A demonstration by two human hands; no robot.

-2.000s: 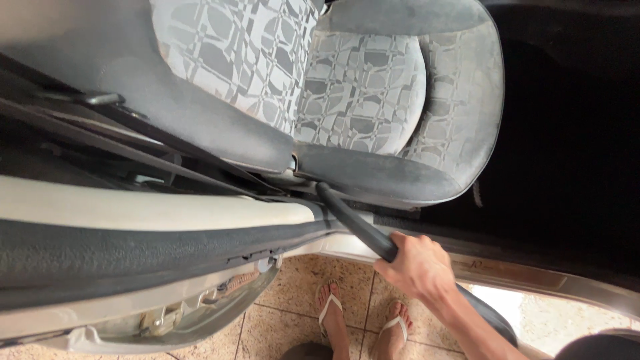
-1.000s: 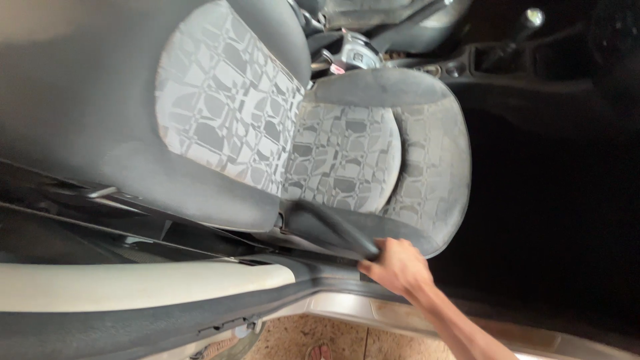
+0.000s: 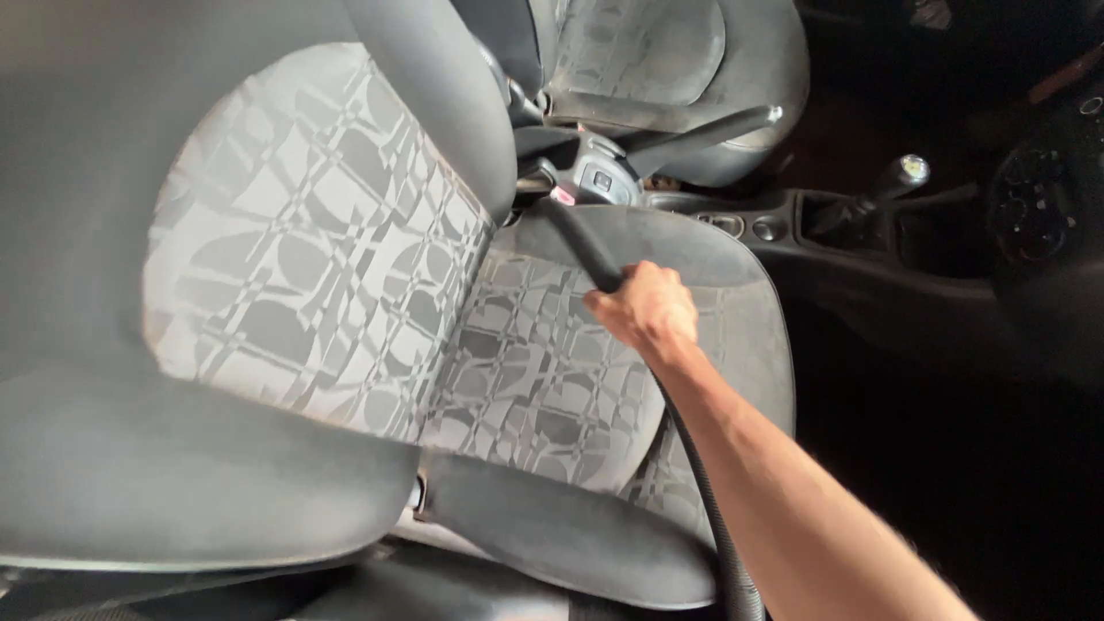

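Observation:
My right hand [image 3: 647, 306] is closed around the black tube of a vacuum cleaner hose [image 3: 585, 246]. The tube slants up and left over the inner side of the patterned grey car seat cushion [image 3: 539, 371]. Its far end is beside the seat belt buckle [image 3: 562, 196], close to the fold between cushion and backrest [image 3: 315, 250]; whether it touches is unclear. From my hand the ribbed black hose [image 3: 720, 517] runs down along my forearm, across the cushion's front part. My left hand is out of view.
Beyond the cushion are the handbrake lever [image 3: 711, 138], a centre console with a cup holder [image 3: 766, 228], and the gear lever [image 3: 911, 172]. The other front seat [image 3: 763, 78] is behind them. At right is the dark instrument cluster [image 3: 1035, 207].
My right hand has moved with the tube from the seat's door side, over the sill, across the cushion to its inner side by the console. The view has shifted further into the car.

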